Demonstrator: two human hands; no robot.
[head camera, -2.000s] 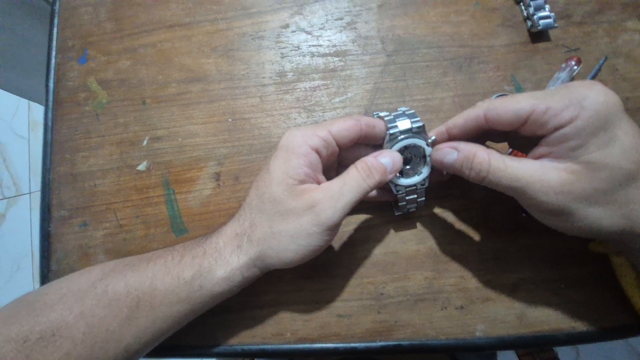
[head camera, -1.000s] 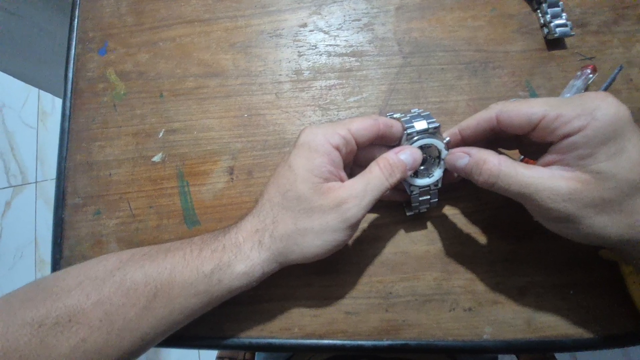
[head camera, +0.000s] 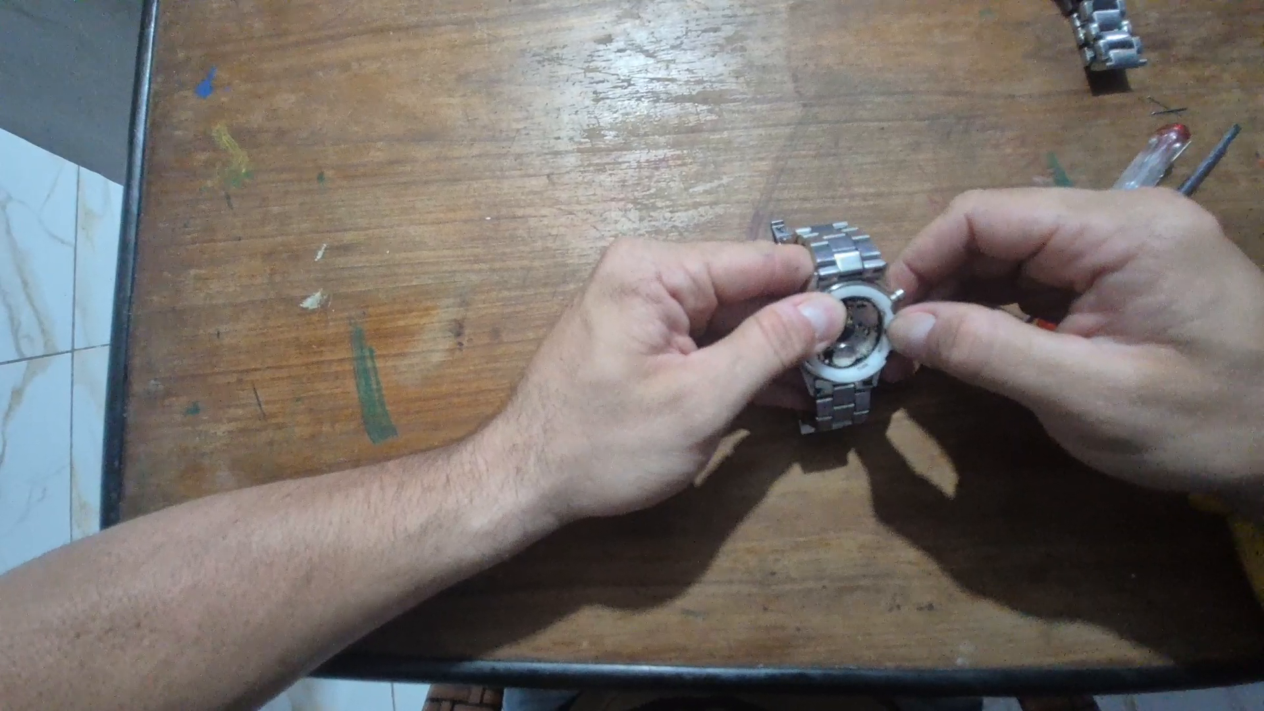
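A wristwatch (head camera: 851, 367) with a silver metal link bracelet is held above the wooden table, its case open at the back so that the movement shows inside a white ring. My left hand (head camera: 681, 365) grips it from the left, the thumb on the ring and movement, the index finger beside the upper bracelet links (head camera: 839, 249). From the right, the thumb and index finger of my right hand (head camera: 1076, 316) are at the case edge, on either side of the small crown (head camera: 897, 294). Whether they pinch the crown is not clear. The other fingers are partly hidden.
Another metal link bracelet (head camera: 1110, 35) lies at the top right of the wooden table (head camera: 474, 178). Below it are a clear tool handle with a red end (head camera: 1155, 156) and a thin dark rod (head camera: 1210, 158), both partly behind my right hand. Something yellow (head camera: 1246, 548) shows at the right edge.
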